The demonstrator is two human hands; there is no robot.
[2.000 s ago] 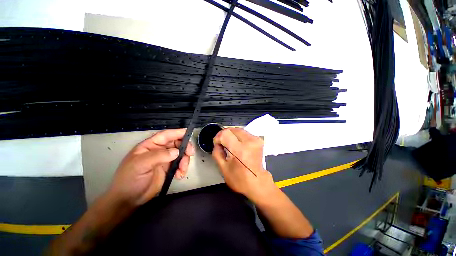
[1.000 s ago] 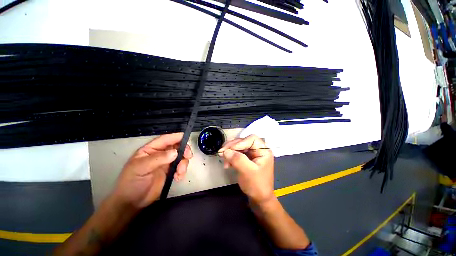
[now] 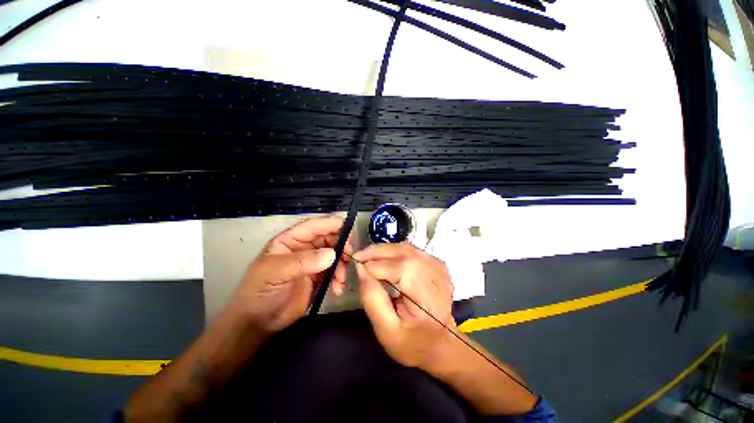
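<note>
My left hand (image 3: pixel 293 271) holds a long narrow black strap (image 3: pixel 365 157) between thumb and fingers. The strap runs up and away across the pile of straps (image 3: pixel 496 144). My right hand (image 3: pixel 405 297) holds a very thin dark applicator (image 3: pixel 463 339) like a pen, its tip at the strap's edge beside my left fingertips. Whether it touches the strap is too small to tell. The round paint pot (image 3: pixel 390 225) with dark glossy liquid stands just beyond my right fingers. A crumpled white cloth or paper (image 3: pixel 463 240) lies right of the pot, partly behind my right hand.
The beige-grey board (image 3: pixel 227 256) lies under the pot and part of the pile. Separate straps (image 3: pixel 488 31) lie at the far side of the white table (image 3: pixel 107 248). A hanging strap bundle (image 3: pixel 703 157) droops over the table edge at right. The grey floor has yellow lines.
My right hand has moved from the pot to the strap by my left fingers, and the applicator now points back over my right wrist. The whole view has shifted, with the table's things further right.
</note>
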